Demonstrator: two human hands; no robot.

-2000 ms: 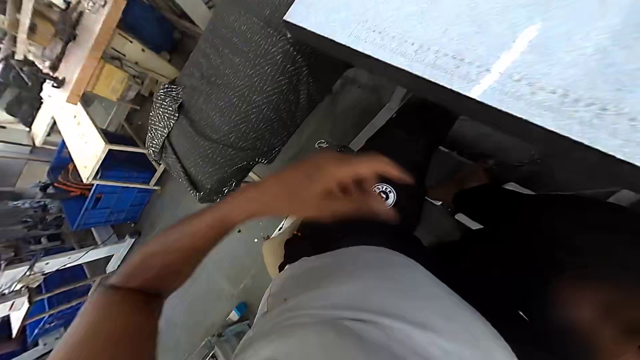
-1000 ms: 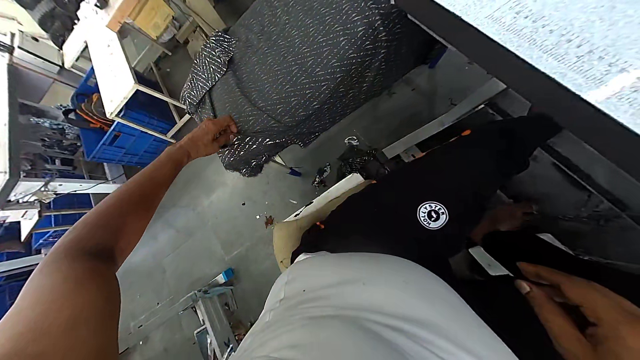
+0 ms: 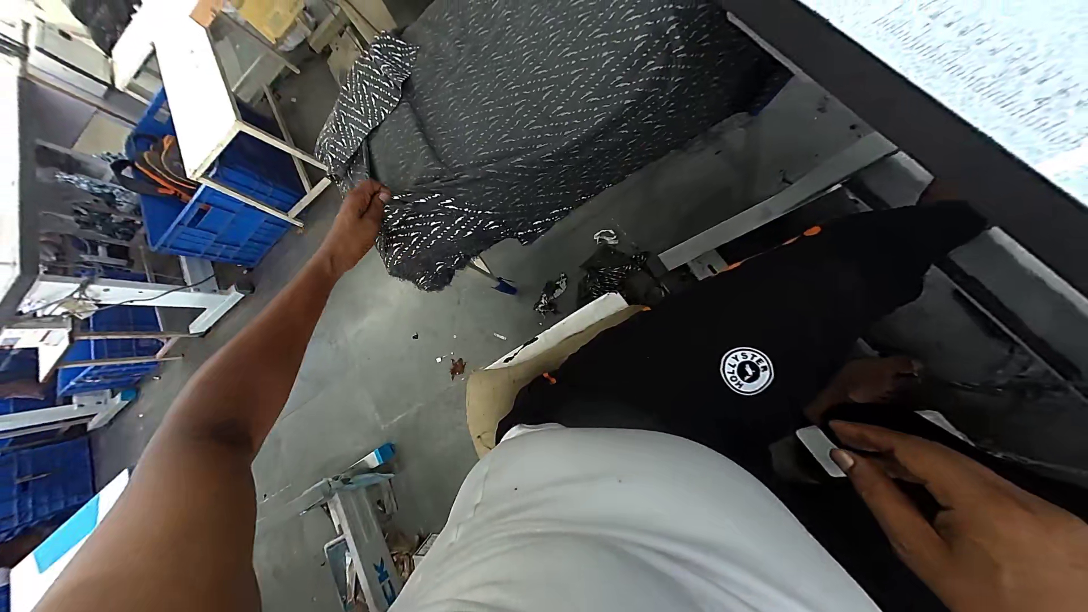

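Note:
My left hand (image 3: 357, 223) is stretched out to the left, its fingers closed on the edge of a dark grey fabric with white dashes (image 3: 510, 127). The fabric spreads over a heap or support that it hides. Low on the right, my right hand (image 3: 952, 493) pinches a small flat whitish piece (image 3: 820, 450) between thumb and fingertips. Black cloth (image 3: 680, 365) with a round white emblem (image 3: 746, 371) lies across my lap, just left of the right hand.
A table with a pale speckled top (image 3: 960, 68) and dark edge stands at upper right. Blue crates (image 3: 212, 221) and a white-topped bench (image 3: 191, 93) are at upper left. A metal stand (image 3: 361, 527) is at the bottom, and scraps (image 3: 457, 367) lie on the grey floor.
My left hand has gone from above the black cloth to the patterned fabric and gripped its edge. The right hand, blurred at lower right two seconds ago, now shows clearly. The view has shifted.

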